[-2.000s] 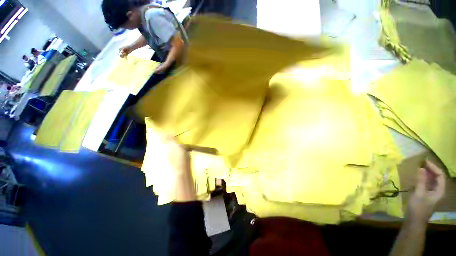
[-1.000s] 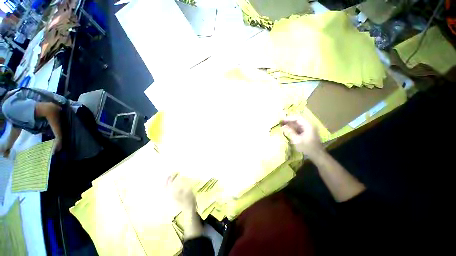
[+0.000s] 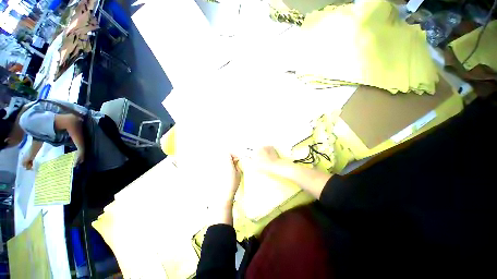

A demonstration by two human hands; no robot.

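Yellow fabric pieces (image 3: 272, 196) lie in front of me, mostly glaring to white. My left hand (image 3: 234, 169) is over them at the centre, its fingertips near the fabric; the glare hides whether it grips anything. My right hand (image 3: 268, 159) is just to its right over the same pieces, washed out, so its fingers cannot be read. A black cord or tool loop (image 3: 313, 155) lies on the yellow pieces beside my right forearm. A stack of yellow panels (image 3: 136, 223) is at the lower left.
Another yellow stack (image 3: 376, 52) lies at the upper right, partly over brown cardboard (image 3: 389, 114). A person (image 3: 62, 128) at the left table handles a yellow striped piece (image 3: 54, 180). A pale stool (image 3: 131, 122) stands in the aisle. Clear plastic (image 3: 441, 24) lies at the upper right.
My right hand has moved left from the right edge of the pieces to beside my left hand. My left hand has moved up and right. The black loop now shows.
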